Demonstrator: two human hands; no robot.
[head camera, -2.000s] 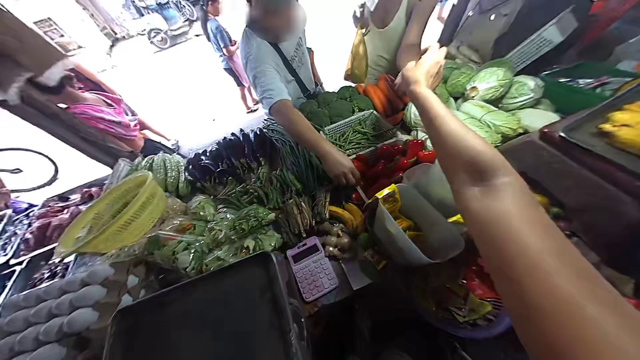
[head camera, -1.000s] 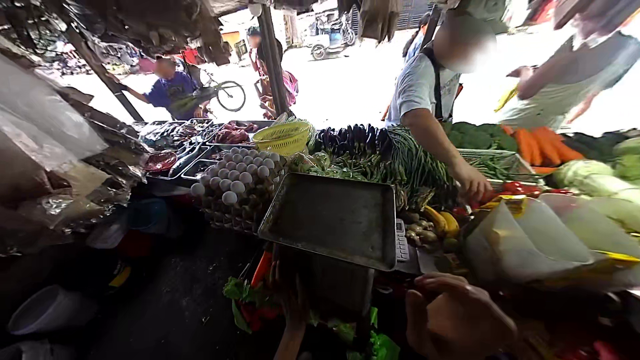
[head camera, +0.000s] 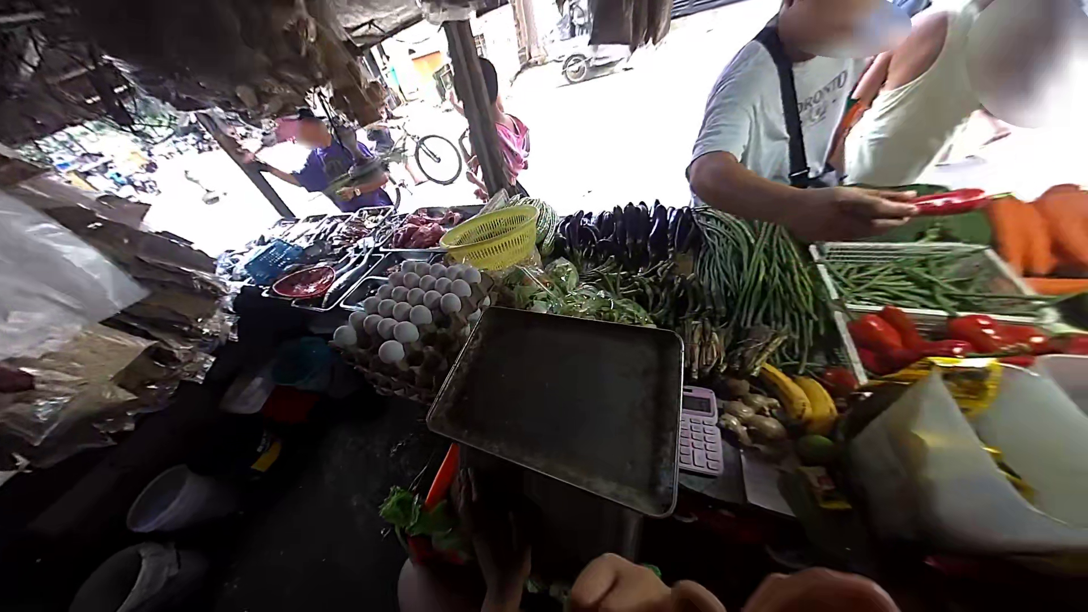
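Observation:
My left hand (head camera: 495, 518) is low in shadow below the near edge of a dark metal tray (head camera: 565, 399), beside the tray's support. My right hand (head camera: 629, 585) lies at the bottom edge of the view, partly cut off, with its knuckles showing. What either hand holds, if anything, is hidden. A pink calculator (head camera: 700, 432) sits just right of the tray. Ginger roots (head camera: 752, 416) and yellow bananas (head camera: 803, 398) lie beyond it. Across the stall, a person in a white shirt holds a red pepper (head camera: 952, 202) above a white crate of green beans (head camera: 926, 280).
White eggs (head camera: 404, 319) in stacked trays and a yellow plastic basket (head camera: 493, 238) stand left of and behind the metal tray. Eggplants (head camera: 629, 231) and long beans (head camera: 748, 280) line the back. Translucent containers (head camera: 926, 476) stand at right, pails (head camera: 178, 501) at lower left. A wooden post (head camera: 476, 110) rises behind.
My right arm, stretched out over the vegetables two seconds before, is now low near the tray. The person across has lifted a hand from the peppers with a red pepper. The view has swung left.

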